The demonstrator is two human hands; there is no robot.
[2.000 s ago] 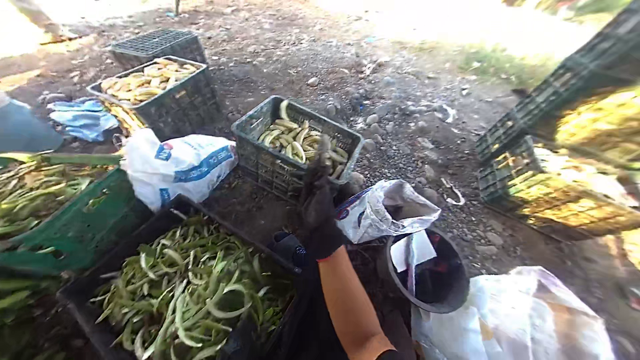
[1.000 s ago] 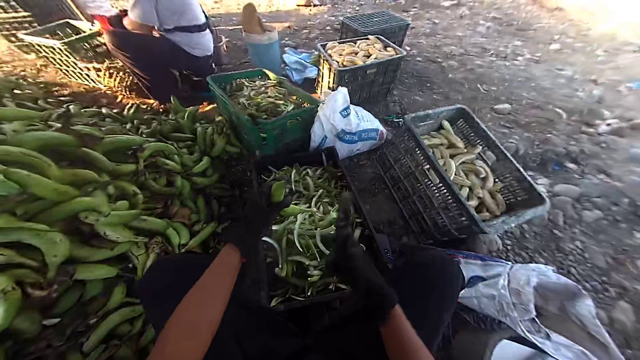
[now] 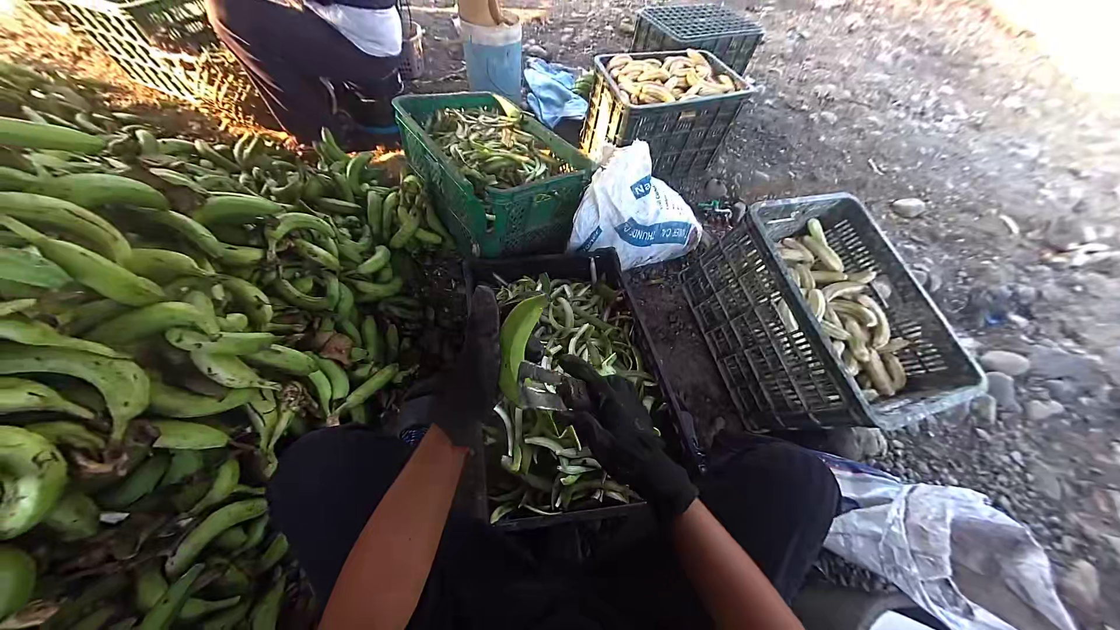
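My left hand [image 3: 472, 376], in a black glove, holds a green plantain [image 3: 520, 343] upright above a black crate [image 3: 687, 420] of peels. A short metal blade [image 3: 541, 388] is gripped in my right hand [image 3: 617, 420], gloved in black too, and it lies against or very close to the plantain's lower part. Long green and pale peels [image 3: 560, 455] fill the crate between my knees. On the left spreads a big heap of green plantains [image 3: 219, 324]. Peeled plantains [image 3: 849, 315] lie in a tilted dark crate [image 3: 919, 385] at the right.
Beyond the peels stand a green crate [image 3: 534, 210] of peels, a white printed sack [image 3: 637, 210], a crate of peeled plantains [image 3: 674, 101] and a blue bucket [image 3: 493, 61]. A seated person [image 3: 306, 61] is at the upper left. Plastic sacking [image 3: 945, 542] lies by my right knee.
A second ago both hands were over the peel crate, farther apart; now they are close around the plantain and blade. The view has swung left since two seconds ago.
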